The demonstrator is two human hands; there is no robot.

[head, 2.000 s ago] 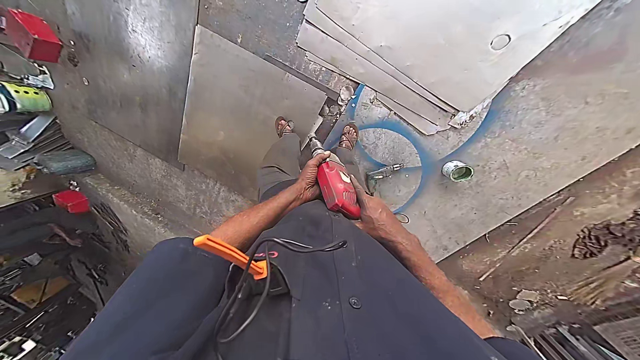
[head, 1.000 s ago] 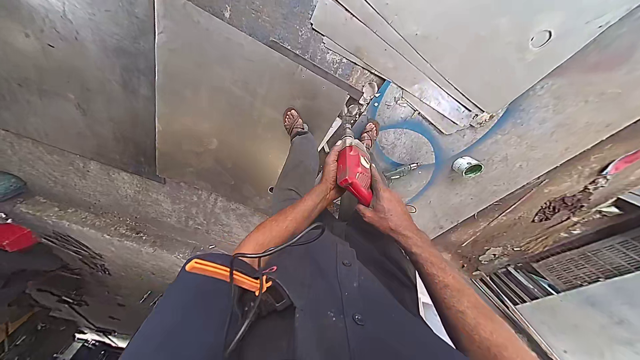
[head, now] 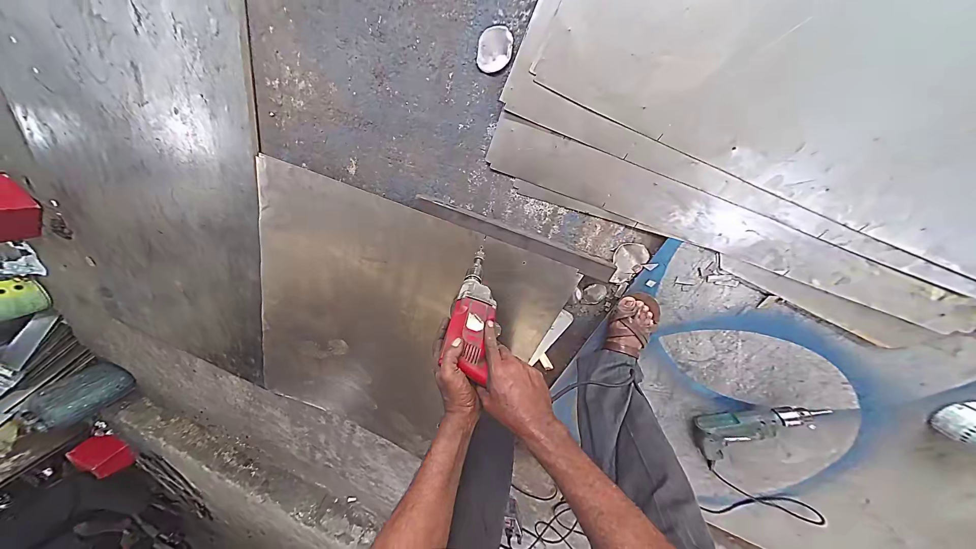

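Note:
Both hands hold a red power drill point(head: 470, 328) with a metal chuck and a bit that points away from me. My left hand point(head: 457, 381) wraps the left side of its body, and my right hand point(head: 515, 381) grips the right side and rear. Beneath the drill lies a sheet-metal plate point(head: 343, 305). The bit's tip shows over that plate, close to a narrow flat metal bar point(head: 518, 236) along its far edge; whether the tip touches the metal I cannot tell.
Stacked metal sheets point(head: 656, 175) lie at upper right. A green power drill point(head: 751, 425) with a cord rests on the right, within a blue paint ring point(head: 846, 366). My sandalled foot point(head: 631, 324) is beside the plate. Red boxes point(head: 101, 456) and tools sit at left.
The red drill, held close to my body before, is now out in front over the metal plate, with both arms stretched forward. The view has shifted considerably.

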